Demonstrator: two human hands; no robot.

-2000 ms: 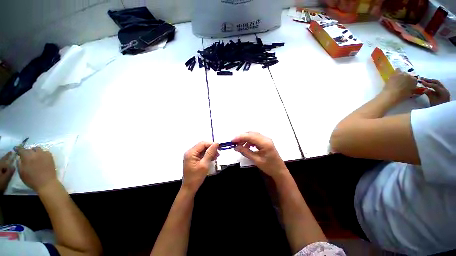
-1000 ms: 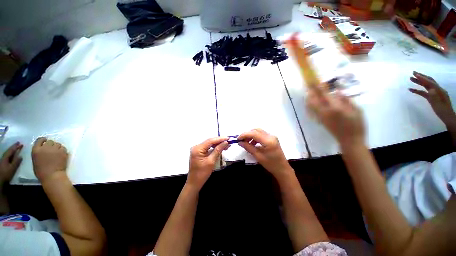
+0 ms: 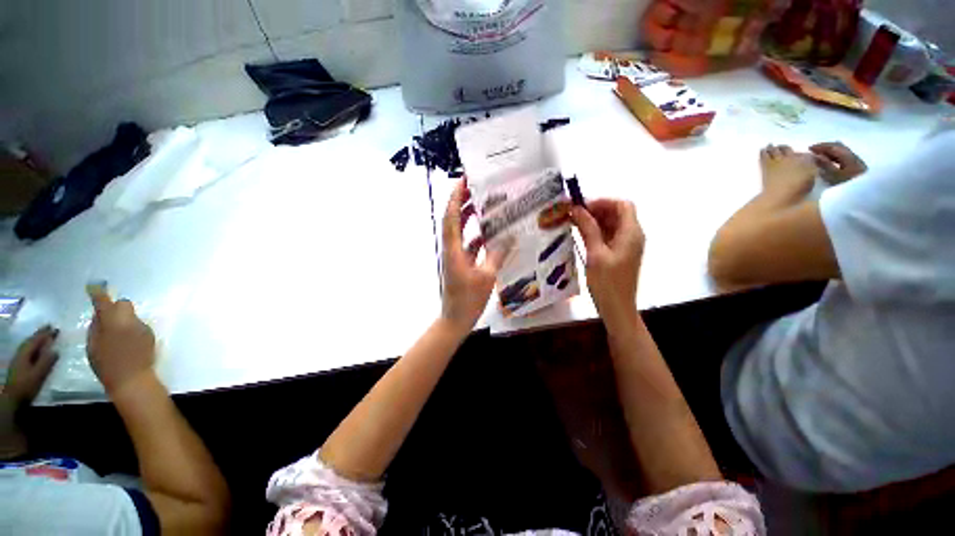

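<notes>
A printed retail carton (image 3: 532, 246) with small dark product pictures is held up over the table's front edge, tilted. Its pale carton top flap (image 3: 503, 149) points away from me and shows a thin dark slot. My left hand (image 3: 468, 262) grips the carton's left side. My right hand (image 3: 609, 246) is at the carton's right edge and pinches a black plastic clip (image 3: 575, 192) between its fingertips, beside the carton and not in the slot. The clip pile (image 3: 440, 147) lies behind, partly hidden by the flap.
A grey-white sack (image 3: 484, 68) stands behind the clips. Black pouch (image 3: 312, 102) and white plastic bag (image 3: 157, 178) lie back left. Another orange carton (image 3: 665, 107) lies back right. A neighbour's hands (image 3: 117, 333) are at left; another person's forearm (image 3: 770, 225) rests at right.
A carton is now in my left hand; a neighbour's hand was swinging one over from the right. My right hand alone holds the clip, which both hands held before. My hands have moved up.
</notes>
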